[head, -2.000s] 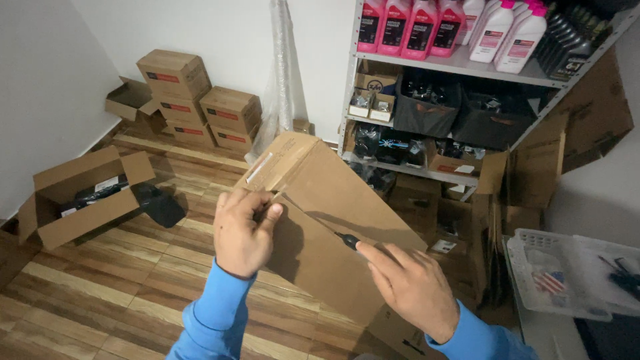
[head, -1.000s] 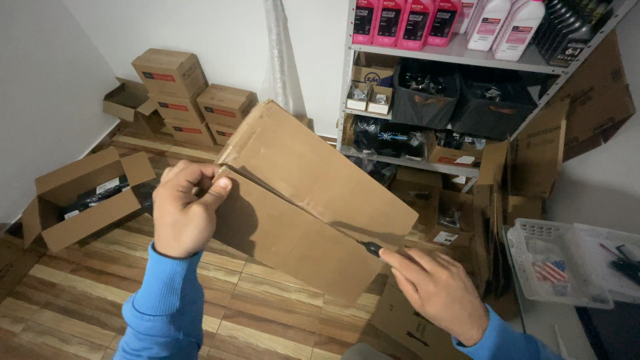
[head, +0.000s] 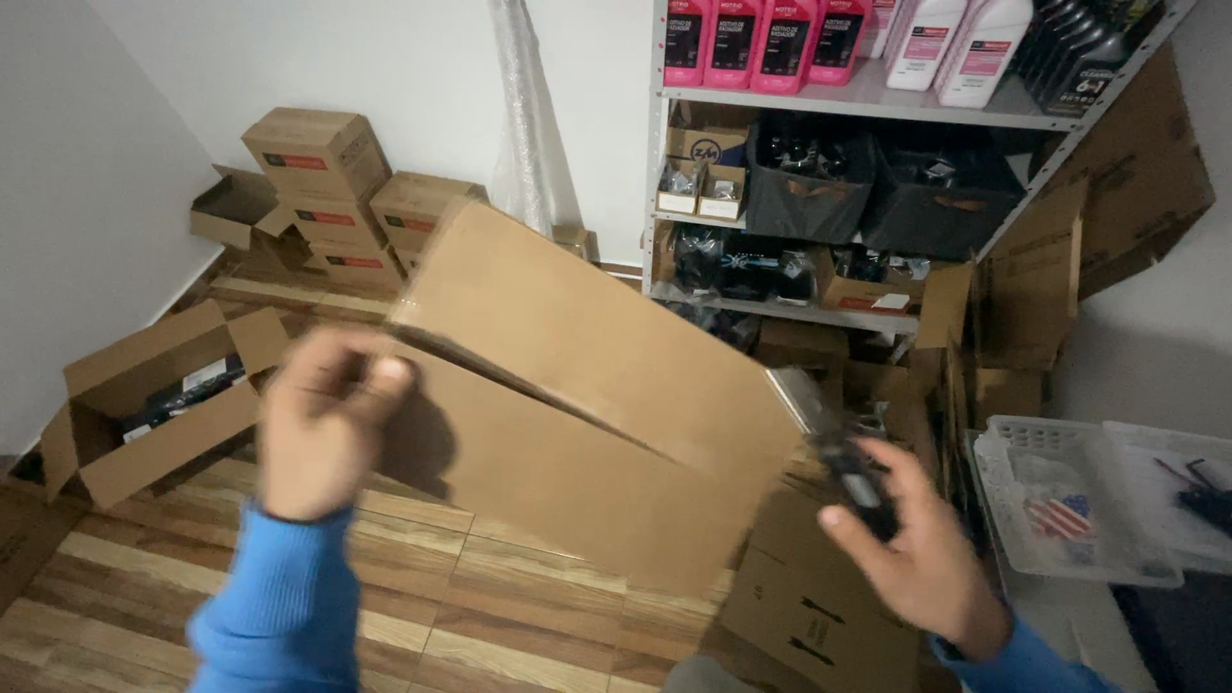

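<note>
My left hand (head: 332,419) grips the left edge of a cardboard box (head: 587,366), which is tilted in front of me. A dark slit runs from near my left thumb along the face of the cardboard and narrows toward the right. My right hand (head: 895,525) holds a utility knife (head: 852,472) by its black handle, with the metal blade pointing up and left by the right corner of the cardboard. Whether the blade touches the cardboard I cannot tell. Both hands are somewhat blurred.
An open carton (head: 159,433) with dark packages lies on the floor at left. Stacked cartons (head: 332,217) stand by the wall. A metal shelf (head: 866,96) bears bottles and bins. At right, a clear plastic basket (head: 1068,563) sits near flattened cardboard (head: 1030,289). Another box (head: 818,587) lies below.
The slit in the cardboard is wider at the left end than two seconds ago. My right hand has moved the knife out of the slit, to the right end of the cardboard.
</note>
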